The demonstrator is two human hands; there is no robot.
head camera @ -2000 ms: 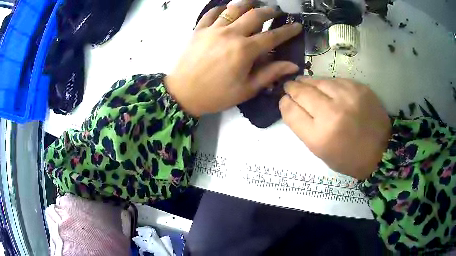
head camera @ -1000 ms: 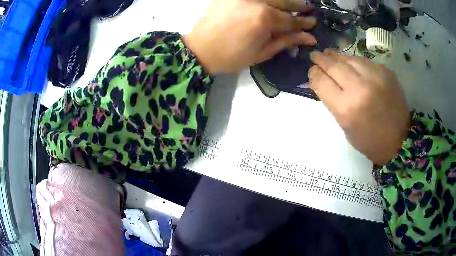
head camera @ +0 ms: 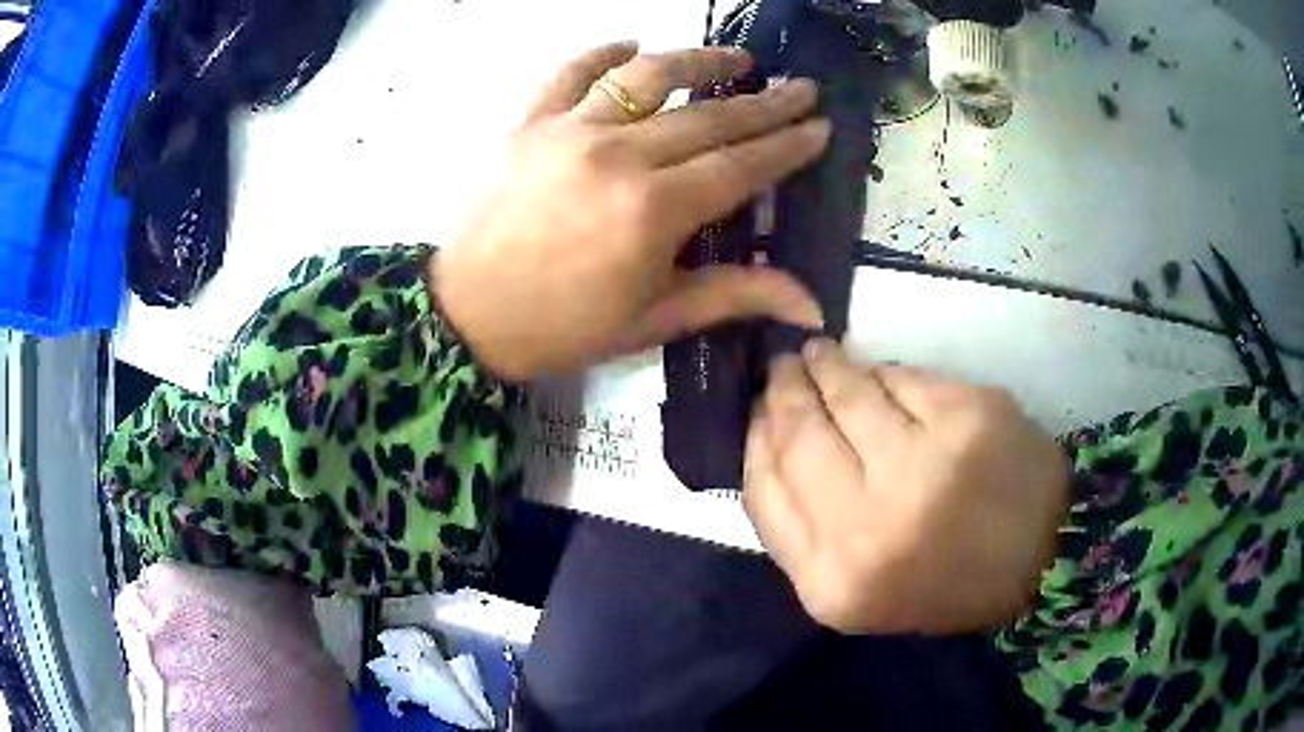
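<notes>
A dark fabric band [head camera: 711, 436] lies lengthwise on the white table, from the machine's needle area down to the table's near edge. A line of small pale zipper teeth [head camera: 702, 360] runs along its left part. My left hand [head camera: 615, 215] lies over its upper middle, fingers spread and thumb pointing right. My right hand [head camera: 908, 486] is at its lower right edge, fingers together and curled, fingertips near my left thumb. What the right fingertips pinch is hidden. The cream ribbed knob [head camera: 970, 55] is at the top, right of the band.
A blue bin [head camera: 65, 172] stands at the left edge with dark pieces [head camera: 179, 215] beside it. Dark pointed snips [head camera: 1241, 308] lie at the far right. Dark lint is scattered right of the band. A printed ruler scale [head camera: 584, 436] and crumpled white scraps [head camera: 429, 678] are lower down.
The fabric band now reaches further down towards the table's near edge. My right hand has moved down and left. My left hand has moved left and down, its fingers lying flatter across the fabric.
</notes>
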